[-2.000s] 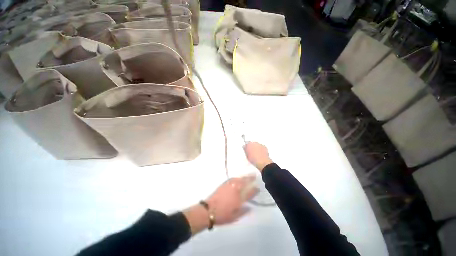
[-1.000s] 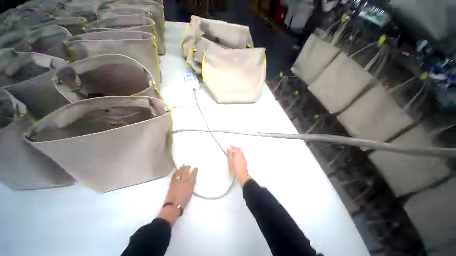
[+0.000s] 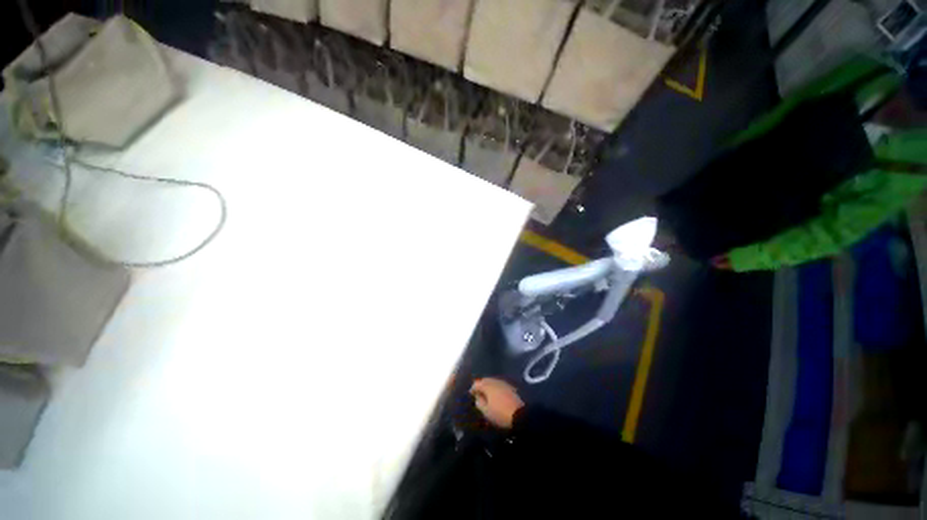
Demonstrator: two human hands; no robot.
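Observation:
My right hand (image 3: 498, 402) is small and blurred just off the edge of the white worktable (image 3: 295, 305), low in the picture. Its fingers look curled, and I cannot tell whether they hold anything. My left hand is not in view. A thin cord (image 3: 208, 218) loops on the table at the left. Beige bags stand at the left, one with yellow edges (image 3: 117, 86) and another (image 3: 61, 284) lower down.
Racked bags (image 3: 508, 56) hang beyond the table. A white wheeled stand (image 3: 569, 279) is on the dark floor beside the table corner. A person in green sleeves (image 3: 813, 229) is at the right, near shelving with blue bins (image 3: 808, 376). Yellow lines (image 3: 642, 376) mark the floor.
The view has swung right and tilted, so the cord and bags now lie at the left. My right hand has left the cord for the table's edge, and my left hand has gone out of view.

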